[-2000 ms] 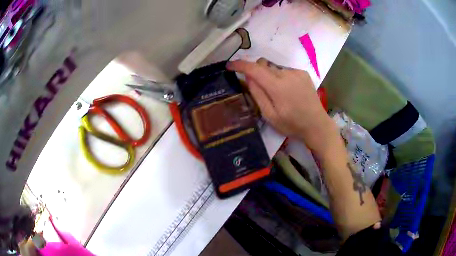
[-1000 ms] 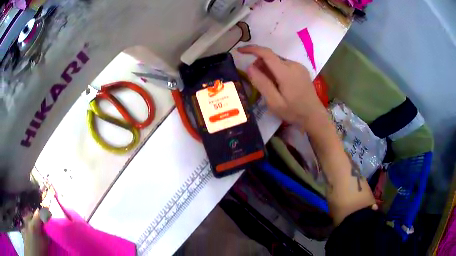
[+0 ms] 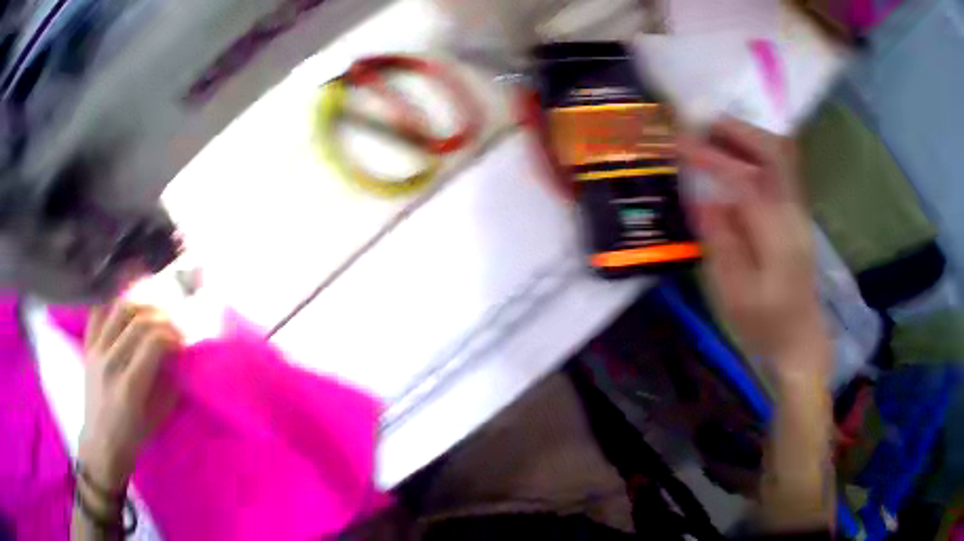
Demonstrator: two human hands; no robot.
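The frame is blurred. A magenta cloth panel (image 3: 264,444) lies over the table's lower left edge. My left hand (image 3: 132,365) is on the panel's upper left part, near the machine's needle area; its fingertips are blurred, but they appear to hold the cloth. A smartphone (image 3: 624,201) with an orange and black screen lies on the white table. My right hand (image 3: 745,211) is just right of the phone, its fingers partly bent, with nothing visible in it. Scissors with red and yellow handles (image 3: 381,180) lie left of the phone.
The grey machine head (image 3: 254,53) borders the upper left. Another red handle shows beside the phone. A magenta scrap (image 3: 770,74) lies at the table's upper right. Printed ruler marks (image 3: 476,343) run along the front edge. Green cloth (image 3: 867,185) and a blue basket (image 3: 914,423) are at the right.
The view has shifted, so the table things sit further right and higher. More of my left hand and the magenta panel shows. The phone's bright pop-up is gone.
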